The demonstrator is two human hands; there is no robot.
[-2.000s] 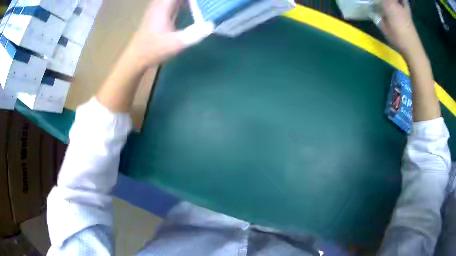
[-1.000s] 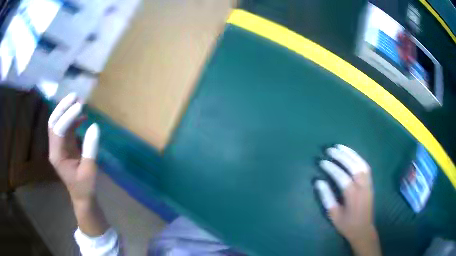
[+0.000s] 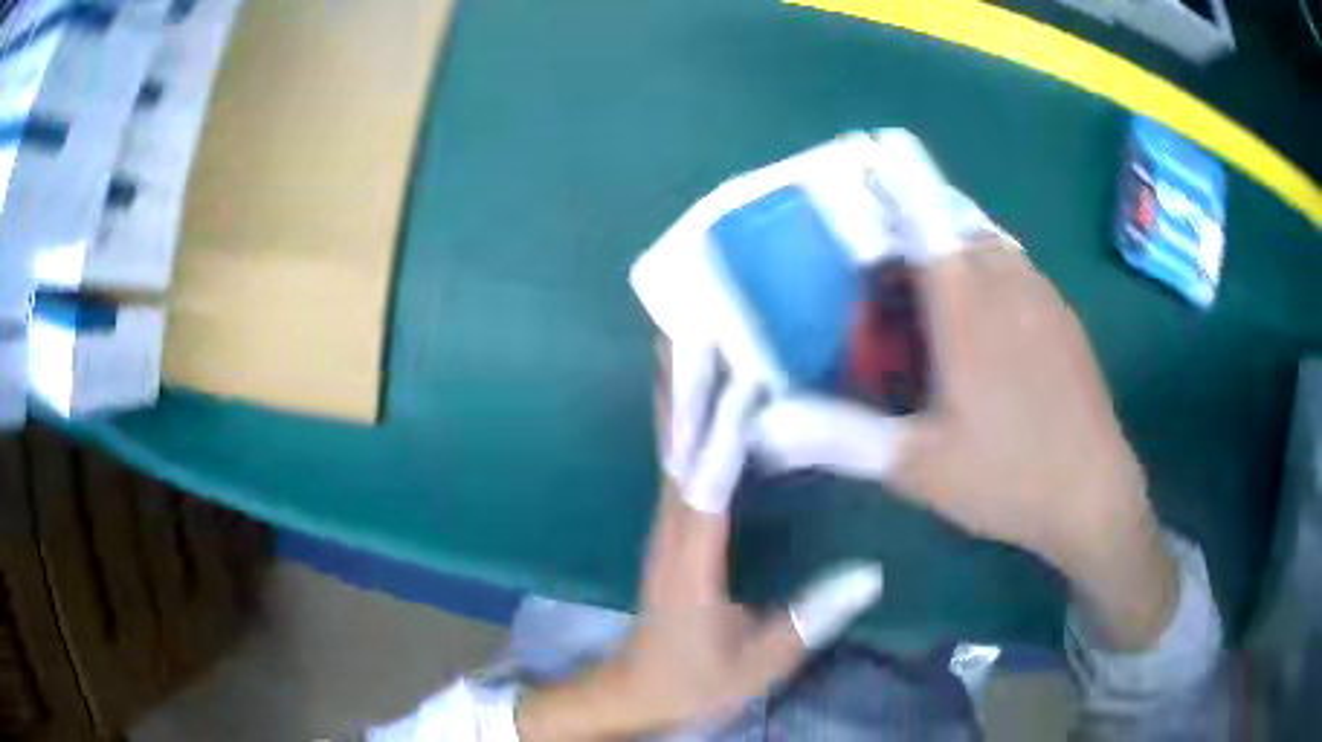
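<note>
A white box (image 3: 790,283) with a blue panel and a dark, red-marked watch picture is above the middle of the green mat, tilted and blurred. My right hand (image 3: 1000,392), with white finger cots, grips it from the right, thumb along its lower edge. My left hand (image 3: 711,580) is at its lower left, fingers against or just below the box and thumb spread away below. The box's underside and the contact of my left fingers are unclear. A blue booklet pile (image 3: 1171,210) lies at the upper right, inside the yellow line.
Finished white boxes (image 3: 116,348) stand in rows at far left, beside a tan cardboard sheet (image 3: 290,218). Beyond the yellow line (image 3: 1015,44), part of an open box (image 3: 1174,22) shows at the top right. Brown cartons (image 3: 131,580) are below the table edge at left.
Both hands have come together at the middle, my left from the far left edge and my right from the mat. My right hand was empty and now grips the box.
</note>
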